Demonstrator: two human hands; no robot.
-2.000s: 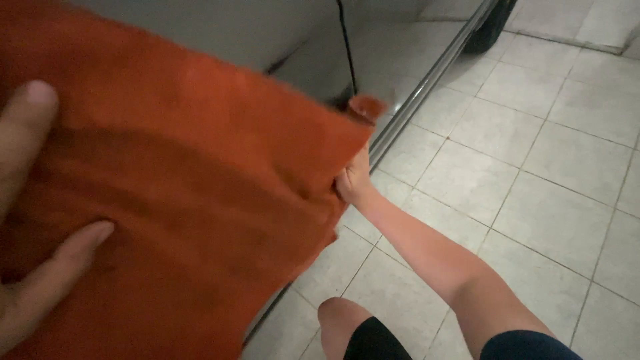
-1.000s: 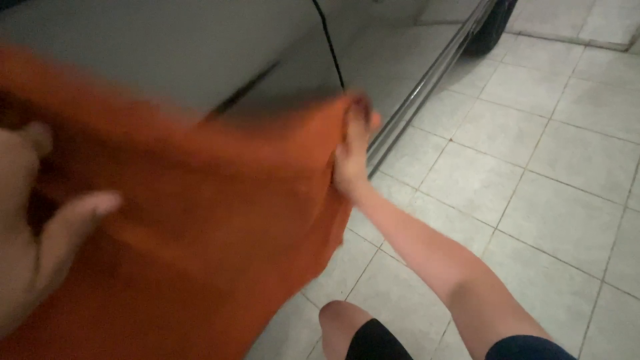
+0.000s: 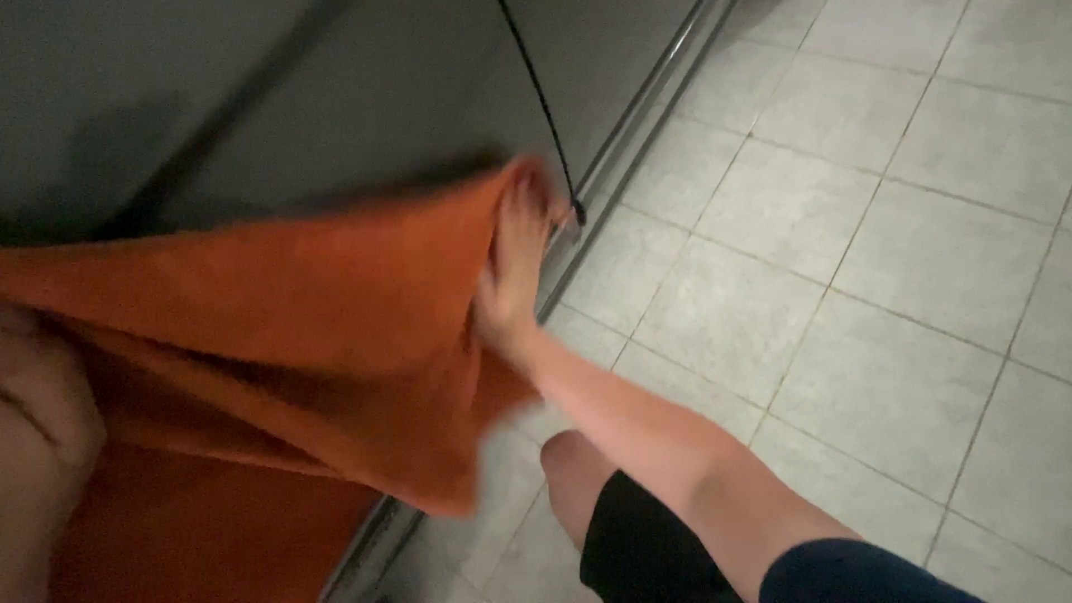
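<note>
An orange cloth (image 3: 335, 301) spreads across the lower left of the head view, in front of a dark car door panel (image 3: 352, 109). My right hand (image 3: 511, 260) grips its right edge near the upper corner, beside the door's bottom edge. At the far left lies my left hand (image 3: 42, 427) against the cloth, its fingertips out of sight, so its hold cannot be made out. Folds run through the cloth between the two hands, and its upper edge is blurred.
A dark seam (image 3: 548, 109) runs down the car body to the sill (image 3: 653, 92). Beside the car is a light tiled floor (image 3: 837, 209). My bent knee (image 3: 574, 477) and black shorts (image 3: 645, 536) are at the bottom centre.
The cloth's upper edge hangs lower at the left, baring more of the car panel. My left hand's spread finger and thumb, seen earlier, no longer show. The wheel has left the view.
</note>
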